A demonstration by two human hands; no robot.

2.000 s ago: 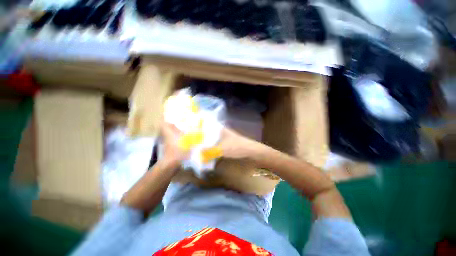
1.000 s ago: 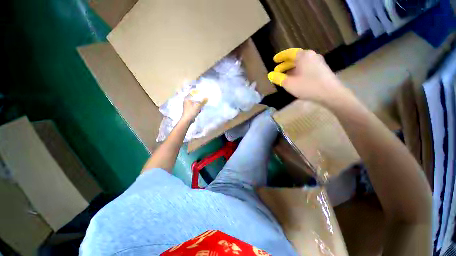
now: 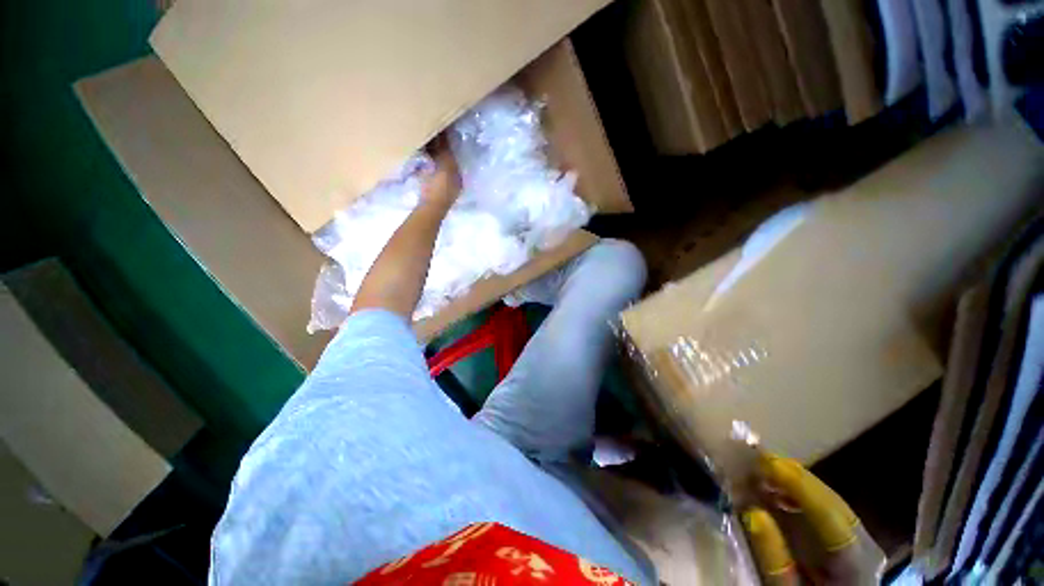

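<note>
The waste carton (image 3: 206,195), with a large raised flap, stands at the upper left and is filled with crumpled clear poly bags (image 3: 498,189). My left hand (image 3: 441,177) reaches down into the bags, its fingers hidden under them and near the flap's edge; whether it grips any cannot be told. My right hand (image 3: 801,521), with yellow finger cots, is low at the right beside the taped edge of a brown carton (image 3: 813,332). It is blurred and partly cut off by the dark lower area; its hold cannot be told.
Stacked cardboard sheets (image 3: 744,69) and white sheets stand at the upper right, with more at the right edge. A red frame (image 3: 504,338) is beside my leg. Other cardboard (image 3: 80,401) lies at the far left on the green floor (image 3: 149,258).
My left hand has pushed deeper among the bags, toward the flap. My right hand has moved from the upper right down to the lower right. The view has shifted, and the brown carton's flap shows more.
</note>
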